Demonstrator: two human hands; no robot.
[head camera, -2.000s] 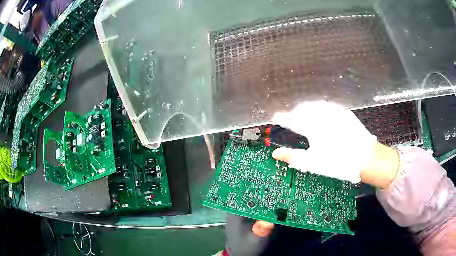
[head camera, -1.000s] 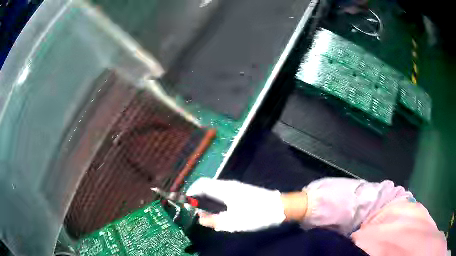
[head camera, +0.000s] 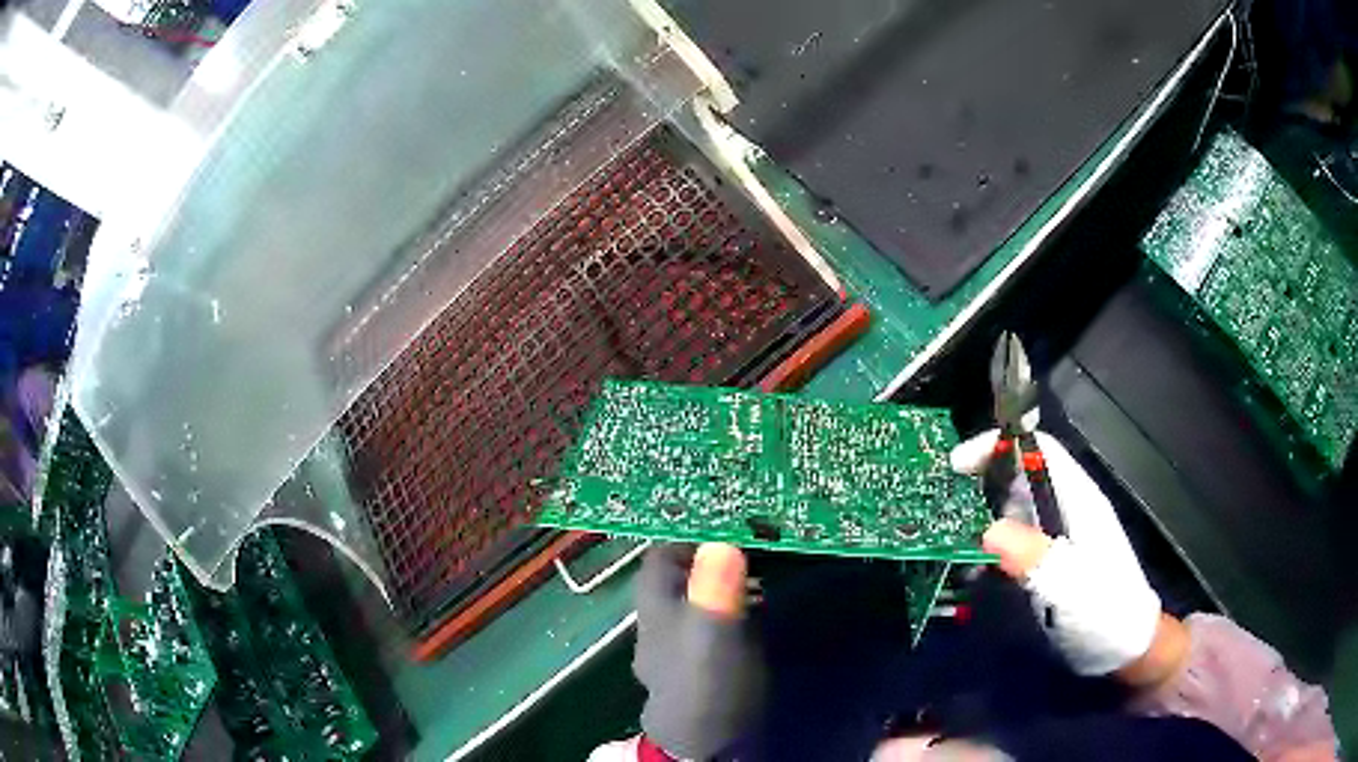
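Note:
A green circuit board (head camera: 767, 469) is held level, solder side up, in front of the tray. My left hand (head camera: 700, 640), in a grey fingerless glove, grips its front edge with the thumb on top. My right hand (head camera: 1072, 551), in a white glove, touches the board's right end with thumb and fingertips and also holds the side cutters (head camera: 1023, 424). The cutters' jaws point up, away from the board. Small parts hang below the board near its right end.
The grid tray (head camera: 596, 313) lies behind the board, partly under the clear shield (head camera: 298, 253). Stacked boards (head camera: 283, 655) are at lower left. Solder-side-up boards (head camera: 1266, 283) are at right. A black mat (head camera: 953, 119) lies at the back.
The view has swung right, then partly back. My right hand has moved to the board's right end, and the cutters now point up, off the board. The whole board is in view again.

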